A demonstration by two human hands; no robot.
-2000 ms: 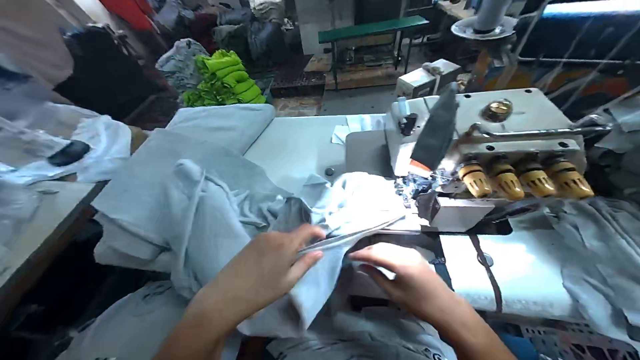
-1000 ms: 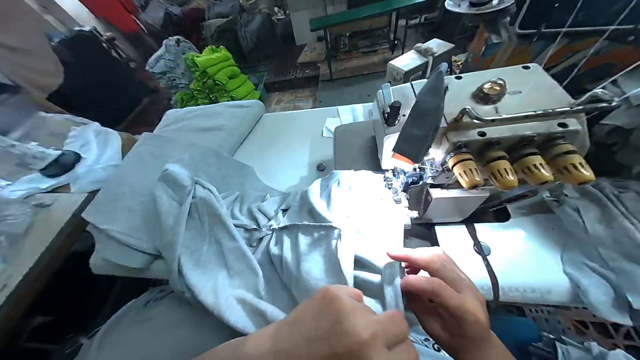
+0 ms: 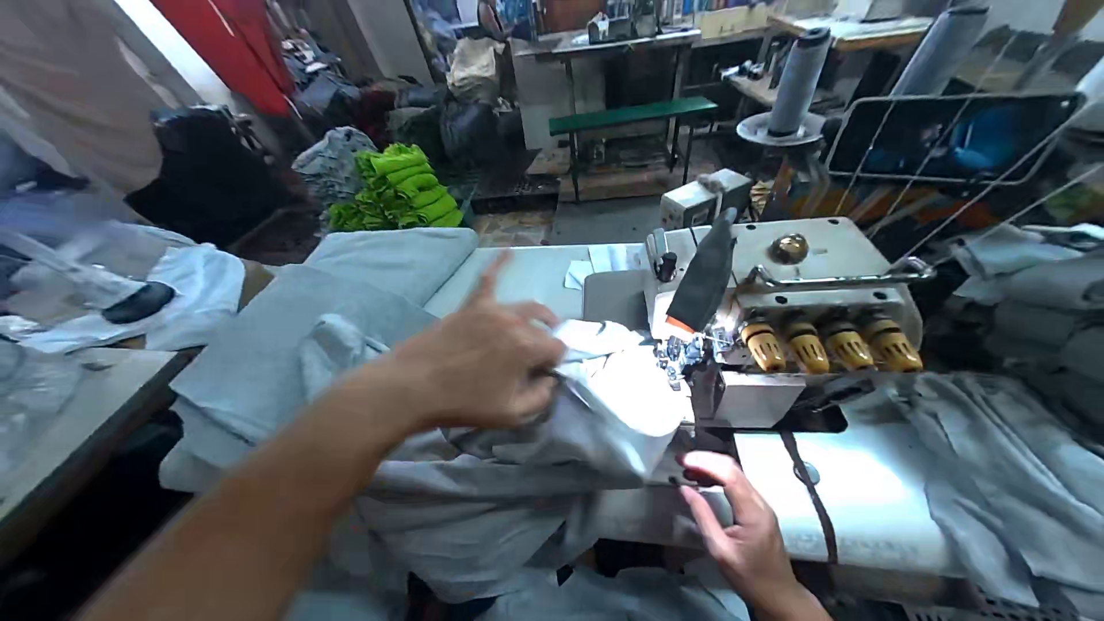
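My left hand [image 3: 500, 362] is blurred over the light grey fabric [image 3: 595, 431], left of the presser foot; its index finger points up, and its thumb and other fingers pinch the cloth. The fabric lies on the bed of an overlock sewing machine [image 3: 819, 250], lit near the presser foot [image 3: 677, 358], and hangs over the front edge. Just right of the cloth's corner is my right hand [image 3: 737, 526], thumb and index finger apart, with nothing between them. Four yellow tension knobs [image 3: 811, 345] line the machine's front.
Folded grey cloth [image 3: 397, 259] lies at the table's left, more grey cloth [image 3: 1018, 466] at the right. Thread cones [image 3: 798, 82] rise behind the machine. Bright green cloth [image 3: 401, 185] is stacked beyond the table, near a green bench [image 3: 634, 115]. A side table [image 3: 95, 388] holds white material.
My left hand has moved up and left from the front edge, toward the cloth beside the presser foot. My right hand has let go of the fabric. The view has tilted up.
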